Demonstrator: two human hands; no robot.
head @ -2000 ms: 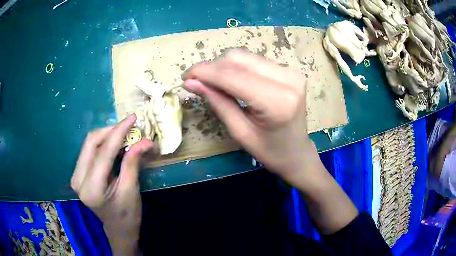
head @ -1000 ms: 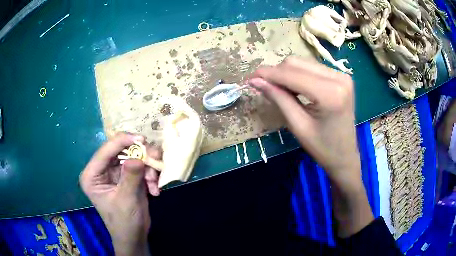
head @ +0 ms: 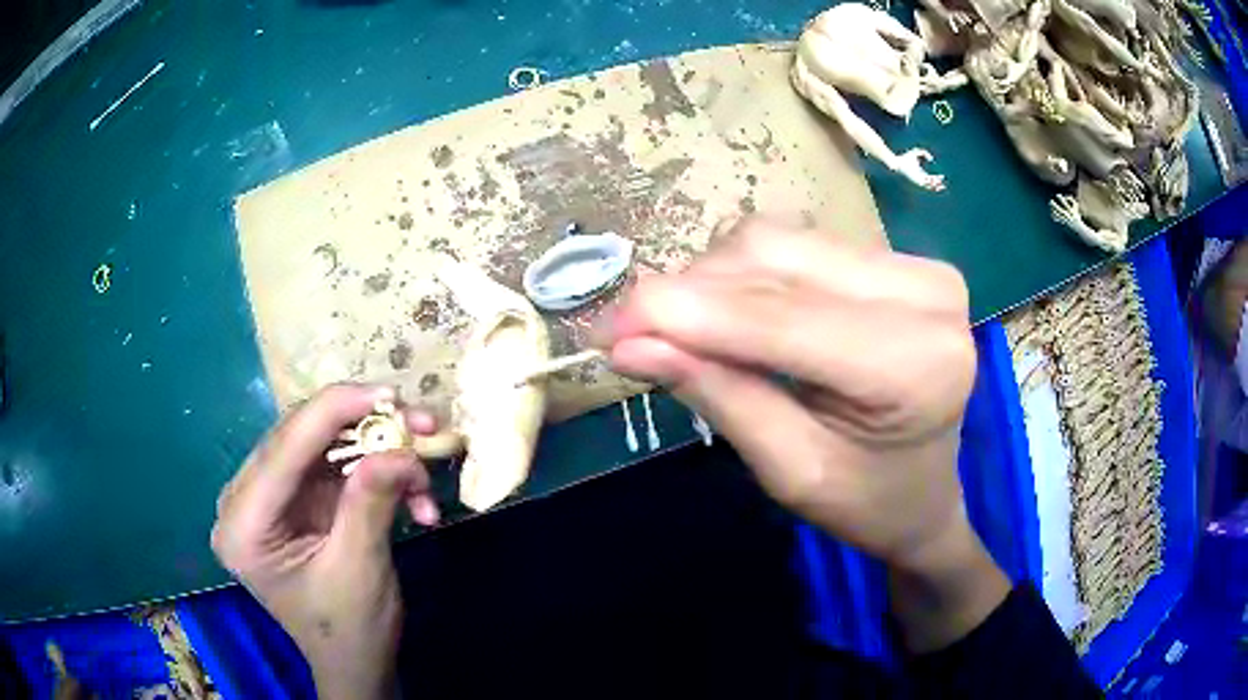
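A cream figure torso (head: 496, 410) hangs over the mat's front left edge. My left hand (head: 329, 506) holds it by an arm; the arm's small open-fingered hand and a yellow-green ring show between my thumb and finger. My right hand (head: 808, 383), blurred, pinches a cotton swab (head: 564, 362) whose far end touches or nearly touches the torso near its open shoulder. The swab's tip cannot be made out. A white oval dish (head: 579, 270) stands on the spotted cardboard mat (head: 342, 198) behind the torso.
A part-built body (head: 862, 69) lies on the mat's back right corner, beside a heap of bodies (head: 1081, 103). Swabs (head: 641, 421) stick out at the front edge. A thin stick (head: 127, 96) and small rings lie on the green table (head: 151, 451). A blue crate (head: 1163, 451) holds rowed parts.
The swab has moved from over the mat to the dish, then left to the torso. The torso has come nearer, and its open shoulder now faces the swab. My left hand still holds it.
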